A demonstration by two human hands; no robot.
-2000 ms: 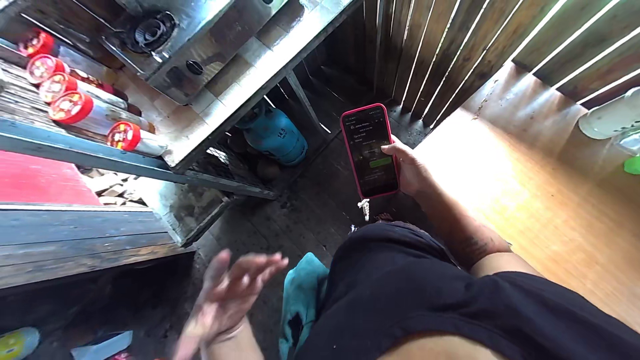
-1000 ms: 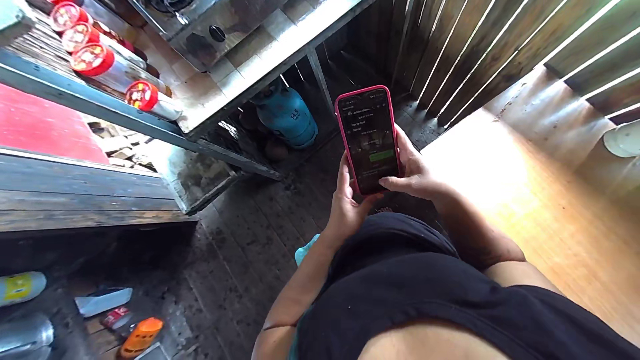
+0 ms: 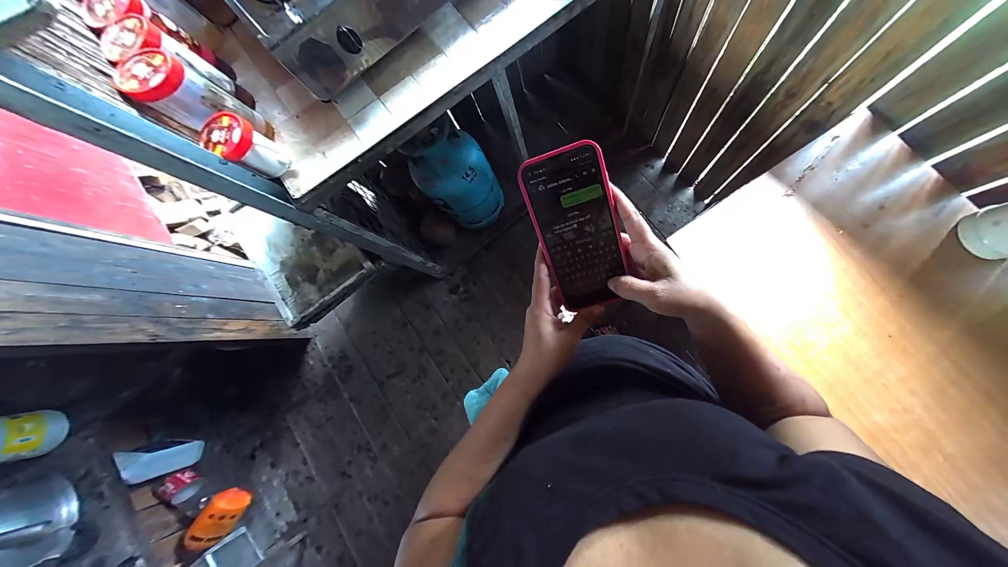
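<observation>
A smartphone in a pink case (image 3: 575, 228) is held upright over my lap, its dark screen lit with a chat and an on-screen keyboard. My left hand (image 3: 550, 327) grips its lower left side and bottom edge. My right hand (image 3: 654, 272) wraps its right side, with the thumb on the lower right of the screen. A small white charm (image 3: 565, 315) hangs at the phone's bottom left corner. Near my left forearm lies a piece of light blue cloth (image 3: 483, 394).
A blue gas cylinder (image 3: 457, 177) stands under the tiled counter (image 3: 370, 114), which carries a metal gas stove (image 3: 339, 39). Red-lidded jars (image 3: 244, 144) line the counter's left end. An orange bottle (image 3: 218, 518) lies lower left. Slatted wooden walls (image 3: 756, 71) rise beyond the wooden floor (image 3: 386, 370).
My left hand, raised apart from the phone two seconds ago, has come to its lower left side. The phone's screen now shows a keyboard.
</observation>
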